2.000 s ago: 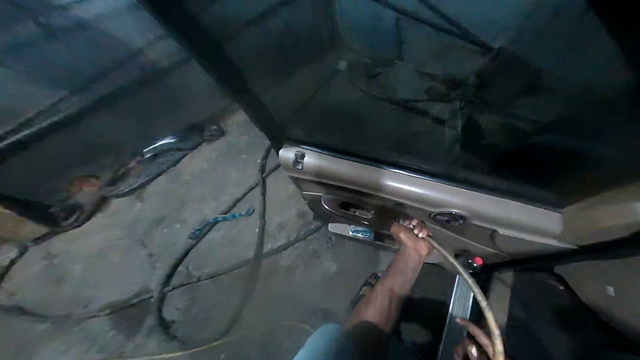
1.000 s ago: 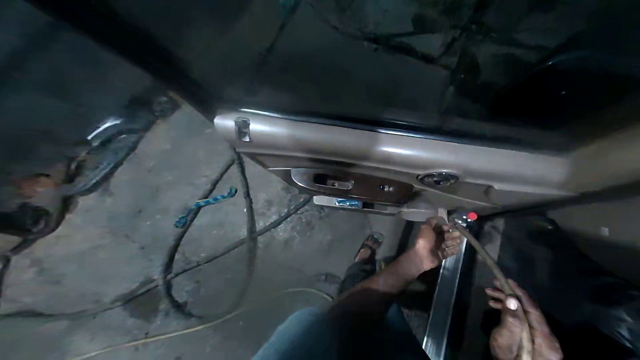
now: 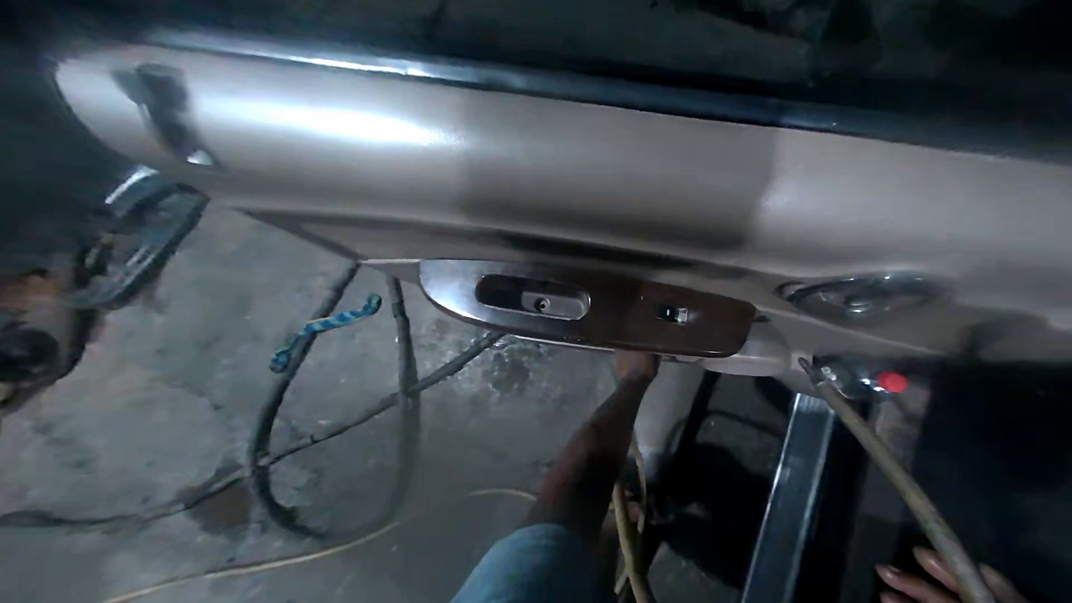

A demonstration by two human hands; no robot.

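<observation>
A beige car door panel (image 3: 586, 184) spans the view, with a dark glossy armrest switch panel (image 3: 603, 308) along its lower part. My left hand (image 3: 638, 366) reaches up under the armrest; its fingers are hidden behind it. At the lower right corner my right hand (image 3: 938, 578) is curled about a tan hose (image 3: 900, 486), partly cut off by the frame edge. The hose runs up to a metal fitting (image 3: 837, 378) with a red knob (image 3: 892, 383), close to the door's lower edge.
Dark cables or hoses (image 3: 272, 419) loop over the concrete floor (image 3: 352, 469), with a blue twisted rope piece (image 3: 327, 328) across one. A thin yellowish hose (image 3: 276, 564) crosses below. A metal sill strip (image 3: 791, 502) stands at right; dark clutter (image 3: 142, 243) lies at left.
My left hand has left the hose end and moved left, under the armrest. My right hand stays at the hose, lower in view. The view has come closer to the door.
</observation>
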